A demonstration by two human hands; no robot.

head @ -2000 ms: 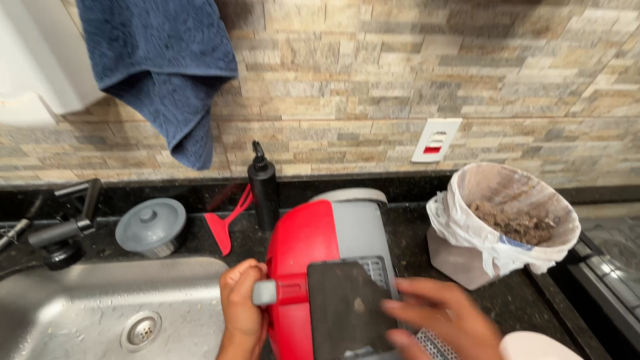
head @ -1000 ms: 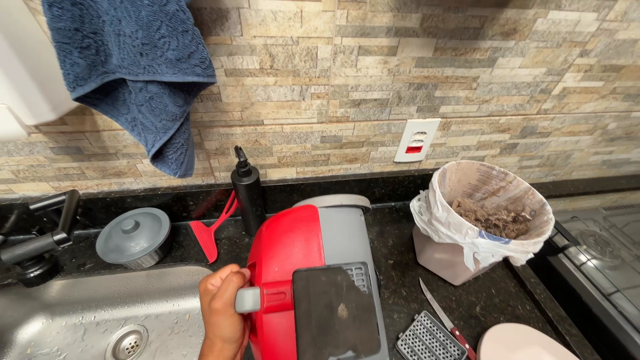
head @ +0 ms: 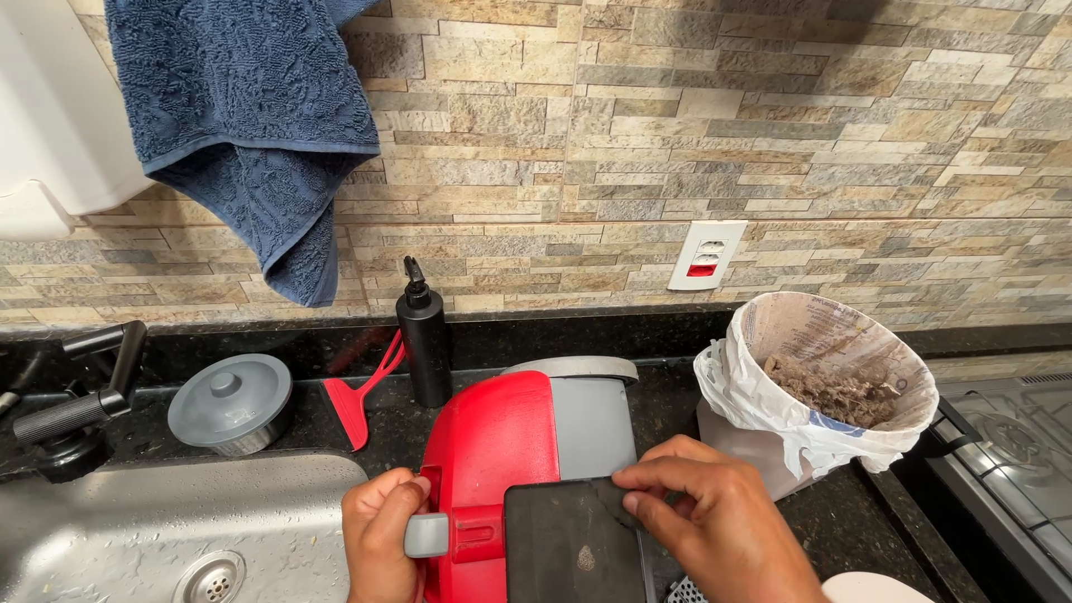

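Observation:
A red and grey plastic appliance part [head: 494, 427], perhaps from a vacuum cleaner, lies on the black counter with a dark flat foam-like panel [head: 561, 544] on its near side. My left hand [head: 387, 536] grips its left side, by the grey tab. The thumb and fingertips of my right hand [head: 712, 511] pinch the panel's upper right corner. Right of it stands a bin with a white bag liner [head: 779, 419], holding a clump of grey-brown dust and lint [head: 829, 389]. A perforated grey piece [head: 687, 591] is mostly hidden below my right hand.
A steel sink [head: 276, 519] with a black faucet [head: 92, 410] is at left. Behind it stand a grey lidded bowl [head: 232, 402], a red squeegee [head: 356, 402] and a black pump bottle [head: 425, 343]. A pale round item [head: 871, 590] sits front right, near the stove [head: 1013, 444]. A blue towel [head: 251, 142] hangs above.
My right hand, out of view one second ago, is back at the panel's upper right corner. My left hand stays on the red part. The knife seen one second ago is not visible now.

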